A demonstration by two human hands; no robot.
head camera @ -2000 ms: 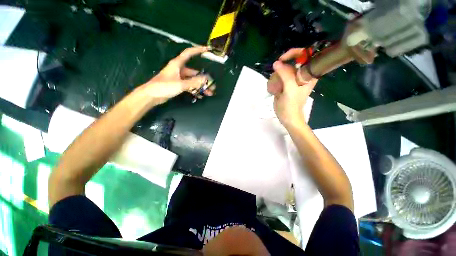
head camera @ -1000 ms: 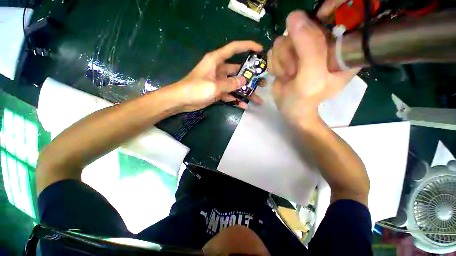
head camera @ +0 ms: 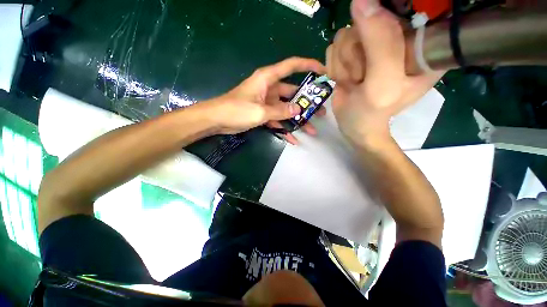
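My left hand (head camera: 264,102) holds a small black-edged circuit board unit (head camera: 307,103) with a yellow square, tilted and facing up, thumb on its lower left edge. My right hand (head camera: 375,78) is beside the unit's upper right end, fingers curled, thumb pointing up. A small pale tip shows between my right fingers and the board; what the fist holds is hidden. A thick brown tube (head camera: 498,39) with a white tie and a black band runs in from the right, close to my right hand.
A red-orange fitting (head camera: 432,7) is at the top beside the tube. White sheets (head camera: 318,180) lie below my hands. Dark cables (head camera: 223,150) and shiny clear film (head camera: 129,81) lie on the dark green bench to the left. A round white fan (head camera: 528,252) stands at lower right.
Both hands have come together from far apart, and the board unit has turned face up. Over the last second the unit has moved slightly down and right, with the right hand beside it.
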